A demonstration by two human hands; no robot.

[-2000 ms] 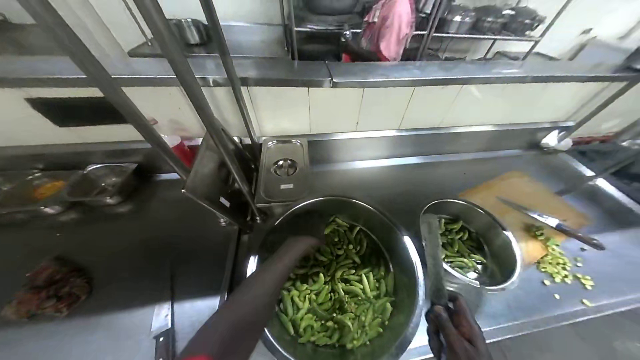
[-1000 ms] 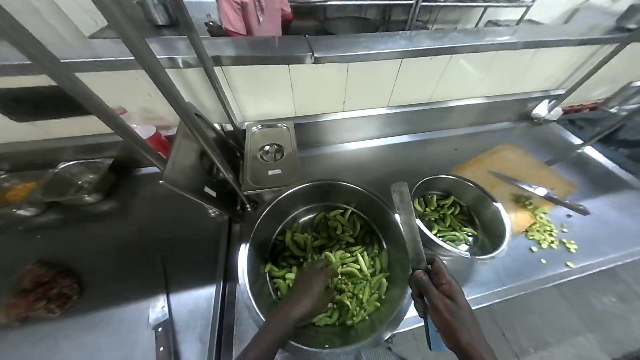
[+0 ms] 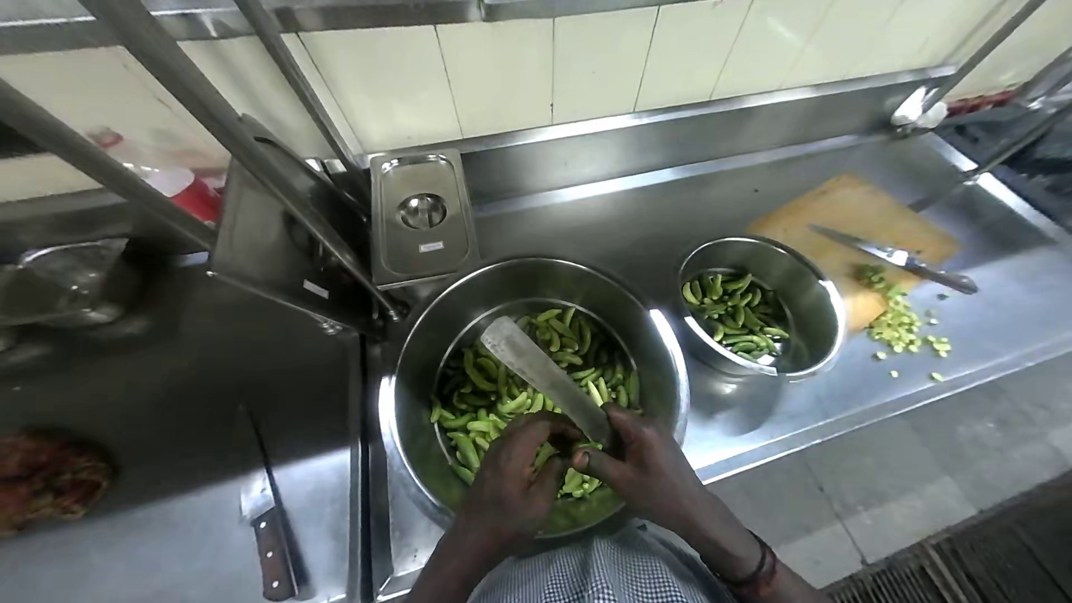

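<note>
A large steel pot (image 3: 536,276) stands at the centre, with many curved green vegetable pieces (image 3: 481,368) inside. Over its near side, my right hand (image 3: 641,465) grips a wide-bladed knife (image 3: 540,373) near its handle end, the blade pointing up and left across the pot. Close beside it is my left hand (image 3: 523,469), its fingers curled near the base of the blade; whether a piece is between them is hidden. To the right, a smaller steel pot (image 3: 804,293) holds more of the green pieces (image 3: 737,314).
A cutting board (image 3: 846,209) bears a knife (image 3: 892,255), with chopped green bits (image 3: 900,327) beside it. Behind the large pot is a lidded steel container (image 3: 425,243). On the left counter lie another knife (image 3: 272,536) and a reddish-brown food lump (image 3: 50,481). Metal poles (image 3: 251,159) slant across the left.
My left hand has come up from among the green pieces toward my right hand. The knife has moved from between the two pots to above the large pot. The view has tilted down.
</note>
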